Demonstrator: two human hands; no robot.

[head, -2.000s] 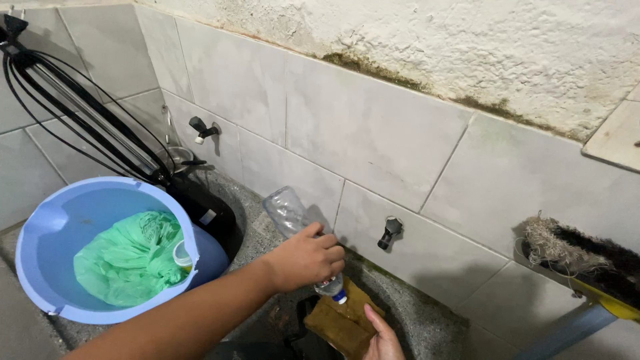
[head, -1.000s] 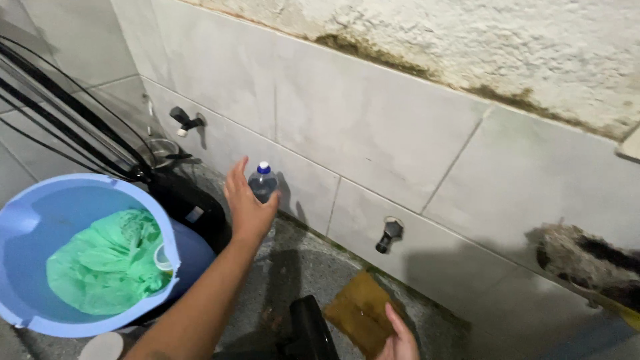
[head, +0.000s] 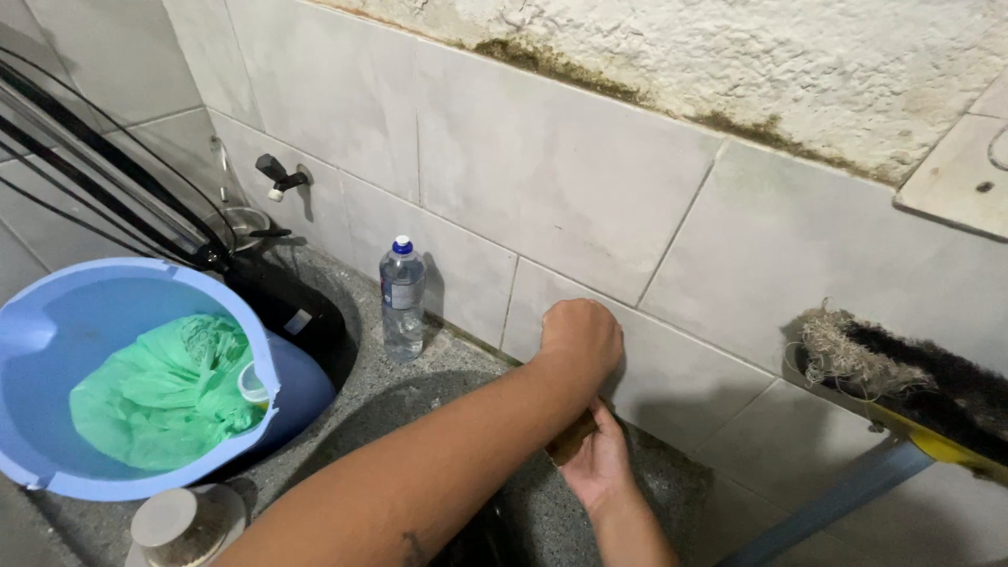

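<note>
My left hand [head: 581, 339] is at the wall where the right-hand tap was, its fingers curled and covering that tap; its grip on the tap is hidden. Just below it, my right hand [head: 602, 461] holds a yellow-brown sponge or cloth [head: 572, 441], partly covered by my left forearm. A clear plastic bottle [head: 402, 303] with a blue and white cap stands upright on the grey stone ledge of the sink, against the tiled wall, touched by neither hand.
A blue bucket [head: 272, 370] with a green plastic bag [head: 169, 394] stands at left, beside a black appliance [head: 276, 307]. Another tap [head: 282, 177] is on the wall. A lidded jar [head: 181, 524] sits at lower left, a broom [head: 874, 358] at right.
My left hand has let go of the bottle, which now stands on the ledge, and has moved right to the tap. My right hand still has the sponge or cloth.
</note>
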